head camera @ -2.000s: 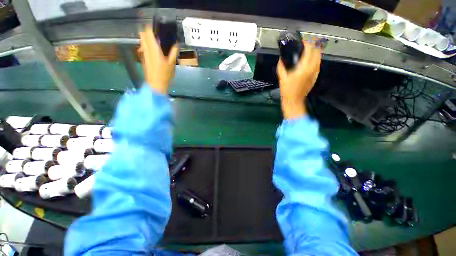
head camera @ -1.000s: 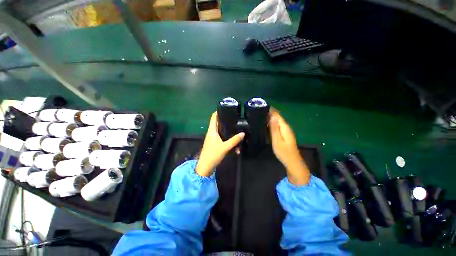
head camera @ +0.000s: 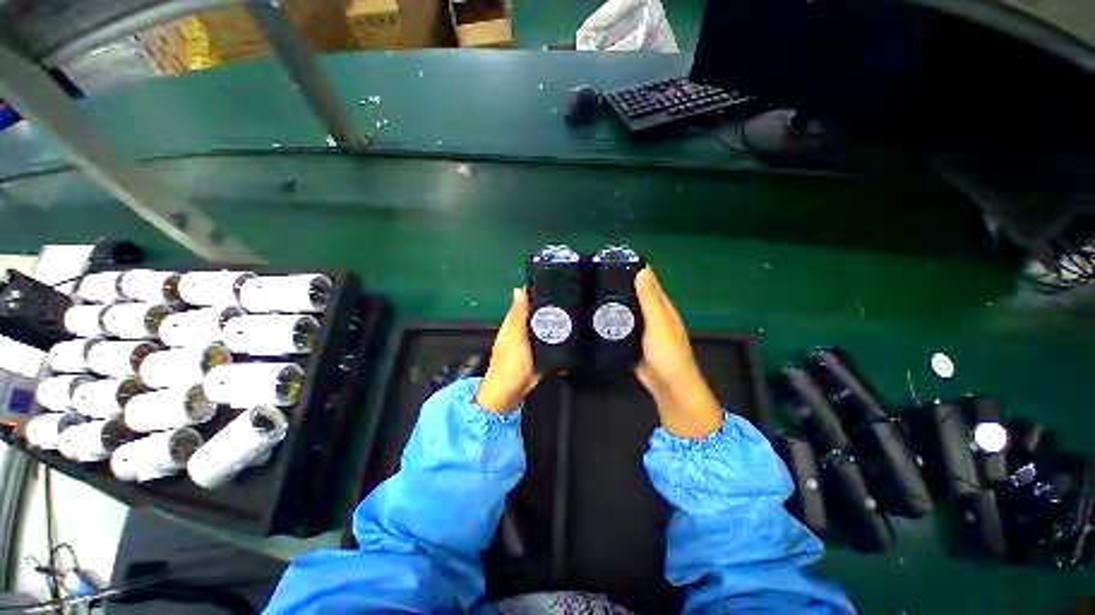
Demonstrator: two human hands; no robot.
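Observation:
Two black cylindrical units are held upright side by side above the black divided tray (head camera: 564, 481). My left hand (head camera: 514, 360) grips the left black unit (head camera: 557, 288) from its left side. My right hand (head camera: 668, 360) grips the right black unit (head camera: 614, 286) from its right side. Each unit has a round pale label facing me and a shiny glassy top end. Dark parts lie in the tray's left compartment, partly hidden by my left arm.
White cylindrical units (head camera: 162, 364) lie in rows on stacked trays (head camera: 315, 421) at left. Loose black units (head camera: 883, 445) are heaped at right, near a pale disc (head camera: 941, 364). A keyboard (head camera: 672, 101), mouse (head camera: 582, 106) and dark monitor (head camera: 781, 54) stand behind. A metal frame (head camera: 120, 168) crosses the upper left.
My hands came down from the metal frame and together over the tray. Since a second ago, the two units have turned so that their round labels show.

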